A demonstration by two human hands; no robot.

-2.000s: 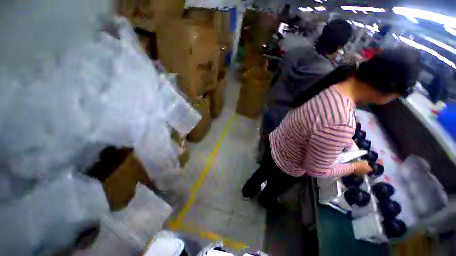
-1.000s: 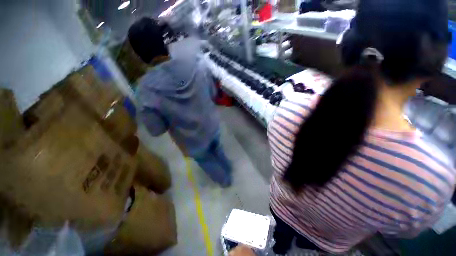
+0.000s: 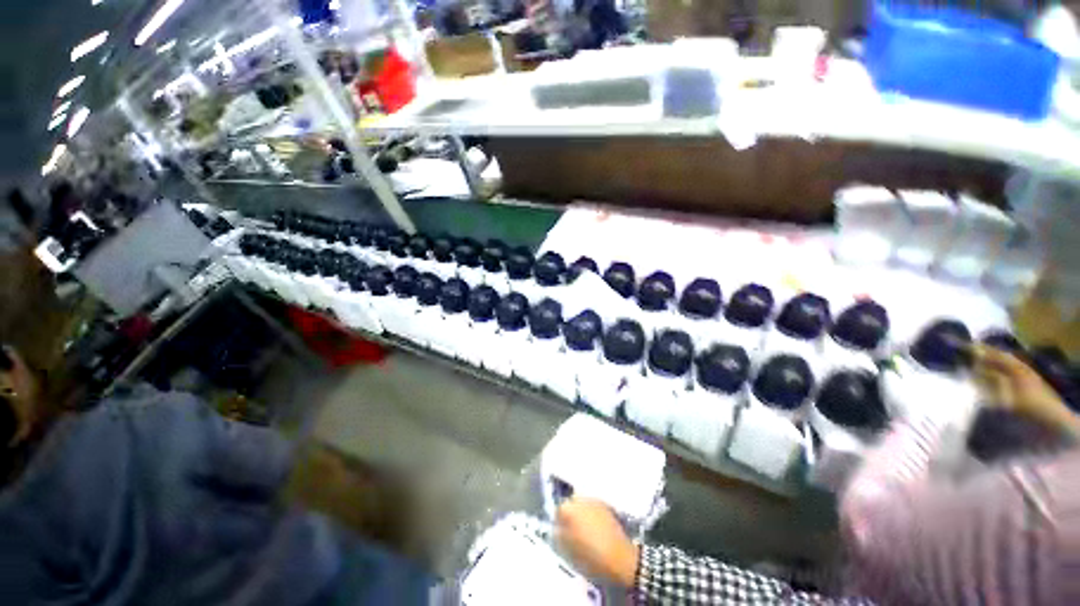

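My right hand [image 3: 598, 539], in a black-and-white checked sleeve, is low in the middle. Its fingers are closed on the near edge of a bagged unit [image 3: 610, 468] with a flat white rounded plate on top and a small dark part by the fingertips. A second bagged unit [image 3: 527, 577] is just left of the hand, cut off by the bottom edge; what holds it is hidden. My left hand is not in view.
Long rows of white cameras with black balls [image 3: 669, 352] stand on the bench. A person in a striped top [image 3: 971, 515] reaches in at right; a person in grey-blue [image 3: 154, 497] is at left. Ribbed bags [image 3: 930, 231] stand at back right, below a blue bin [image 3: 959, 65].
The view has swung right, from cartons and aisle to the bench rows. My hand and its bagged unit show more fully, and a second bagged unit shows beside them.
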